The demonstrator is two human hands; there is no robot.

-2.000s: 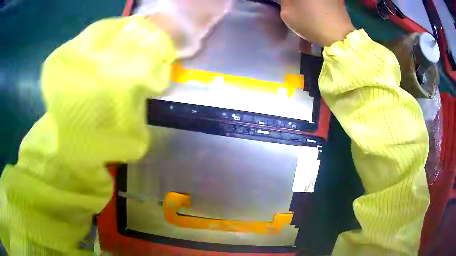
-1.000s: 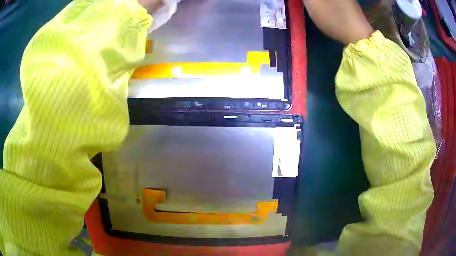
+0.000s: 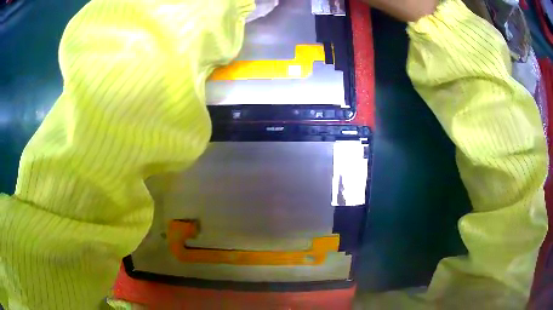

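Note:
Two silver-backed display modules lie on a red foam tray point(image 3: 364, 60), one behind the other. The near module point(image 3: 267, 187) shows fully except its left part, which my left sleeve covers. The far module point(image 3: 273, 36) is cut off by the top edge. Each has an orange flex cable, the near one point(image 3: 254, 257) C-shaped. My left hand point(image 3: 262, 7) is mostly out of the picture; only a bit of pale glove shows over the far module. My right hand point(image 3: 405, 7) is cut off at the top; only the bare wrist shows, right of the tray. Fingers are hidden on both.
Yellow smock sleeves cover the left side point(image 3: 133, 121) and right side point(image 3: 479, 133). A green mat point(image 3: 406, 200) lies under the tray. A crinkled clear plastic bag point(image 3: 529, 75) is at the right edge, beside red trays point(image 3: 544, 181).
My left arm has moved right over the modules, covering more of them. My right hand has moved up, mostly out of the picture. The white-capped tube at the upper right has left view.

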